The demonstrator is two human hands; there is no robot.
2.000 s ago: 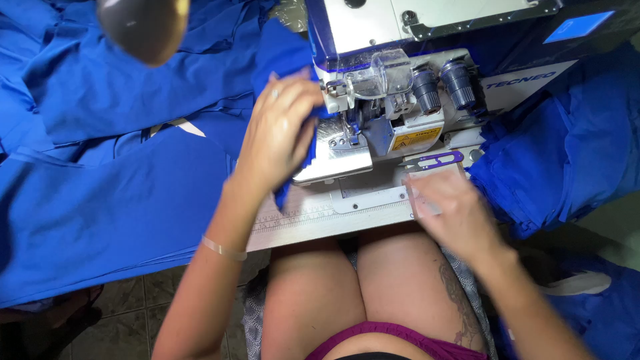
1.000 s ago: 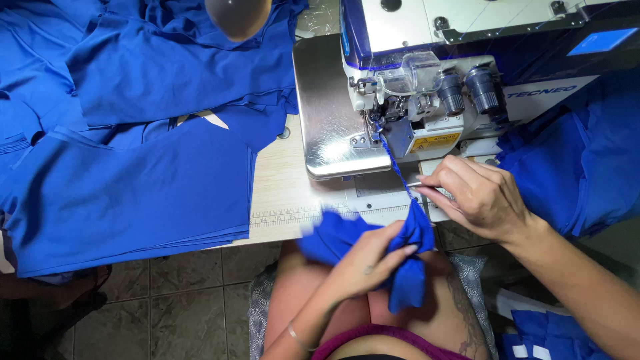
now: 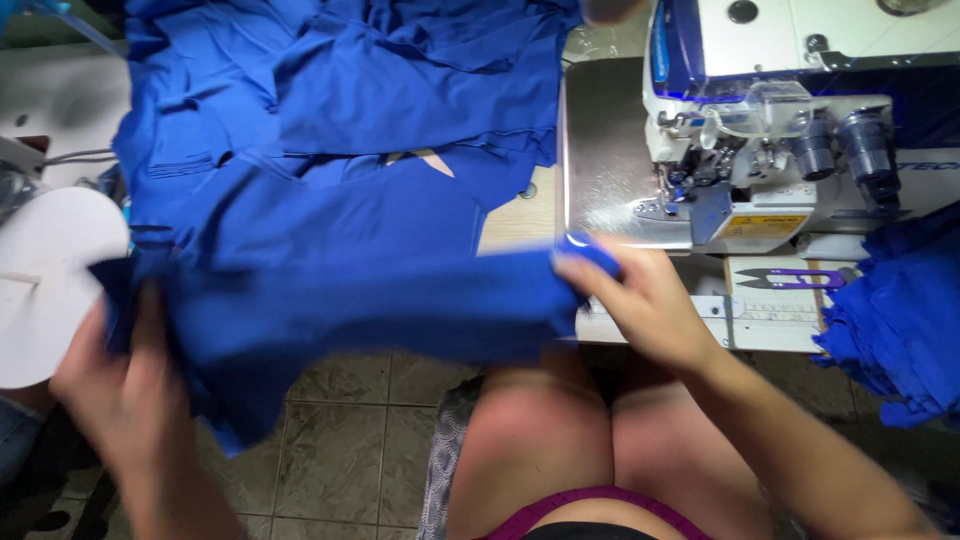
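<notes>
A piece of blue fabric hangs stretched between my two hands, over the table's front edge and my lap. My left hand, blurred, grips its left end at the lower left. At the fabric's right end, my right hand pinches a corner between thumb and fingers, just in front of the overlock sewing machine. Purple-handled thread snips lie on the table to the right of my right hand. The fabric is apart from the machine's presser foot.
Blue fabric pieces are heaped at the left and back of the table. More blue fabric is bunched at the right. A white oval surface stands at the far left. A metal plate lies left of the needle area.
The blue piece, joined to the machine by a narrow strand one second ago, is now away from it and spread out. My left hand has moved far left. My right hand now holds the fabric. The view has shifted.
</notes>
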